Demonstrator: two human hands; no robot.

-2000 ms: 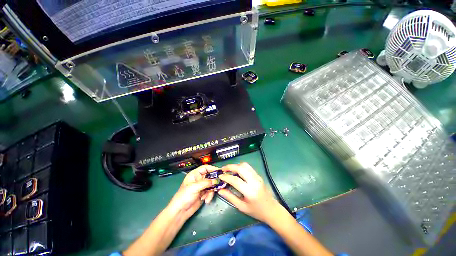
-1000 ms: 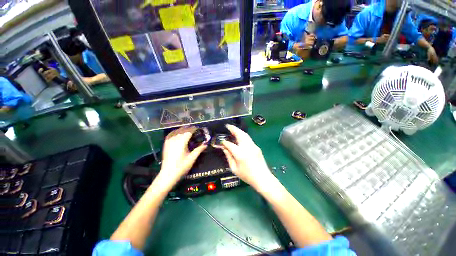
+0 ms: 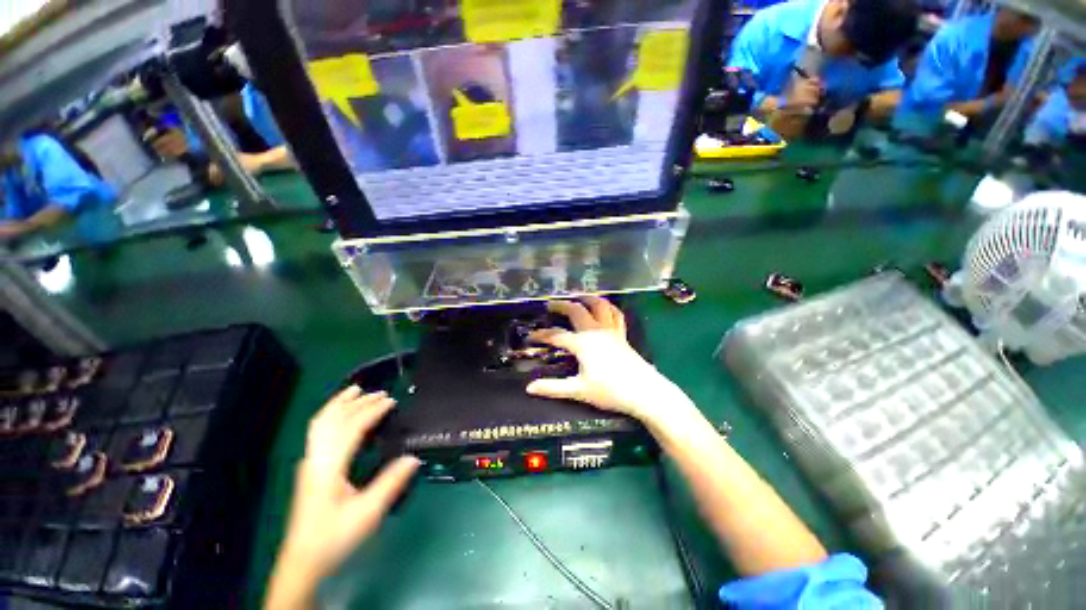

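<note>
The black bench fixture (image 3: 476, 399) stands in the middle, with red digits and a lit red switch on its front. My right hand (image 3: 595, 358) lies over its top, fingertips at the fixture nest (image 3: 522, 340), where a dark housing partly shows. The fingers hide most of it, so I cannot tell whether they grip it. My left hand (image 3: 345, 459) is beside the box's left edge, fingers apart, holding nothing visible. The black blister tray (image 3: 220, 417) at the left holds several housings (image 3: 149, 498) with copper-orange rims.
Clear blister trays (image 3: 893, 405) are stacked at the right, before a white fan (image 3: 1030, 268). A clear guard (image 3: 518, 272) and instruction board (image 3: 500, 119) stand behind the box. Several small devices (image 3: 784, 285) lie on the bench. People in blue work beyond. A thin cable runs in front.
My left hand has moved from the nest to the box's left side and opened. My right hand remains over the nest. The view has shifted, so the scene sits further right.
</note>
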